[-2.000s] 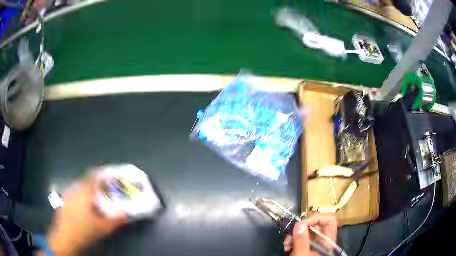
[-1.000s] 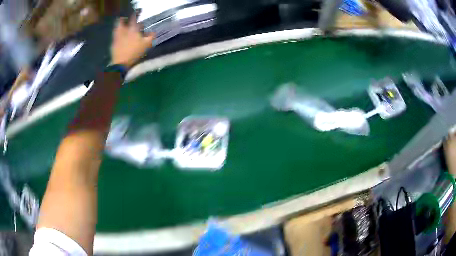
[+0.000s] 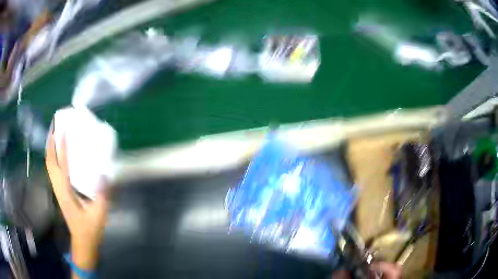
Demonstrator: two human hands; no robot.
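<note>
My left hand [image 3: 76, 196] holds a white power strip housing [image 3: 87, 147] at the left, over the near edge of the belt. Its plain white side faces me, so the inside is hidden. A bagged cord [image 3: 117, 76] runs from it up and right over the belt. My right hand [image 3: 382, 270] is cut off by the bottom edge and blurred. It is around a soldering iron [image 3: 352, 245], whose metal end lies by the lower right of the bag of blue varistors [image 3: 295, 199].
The green belt [image 3: 213, 117] carries another open housing [image 3: 290, 57] with its bagged cord, and further bagged cords [image 3: 418, 53] at upper right. A brown carton [image 3: 371, 180] with dark items and pale-handled pliers stands right. A grey post [image 3: 472, 90] rises at far right.
My left hand has come back from the far side of the belt and now holds a housing. The view has tilted down; the bag and my right hand have come into view.
</note>
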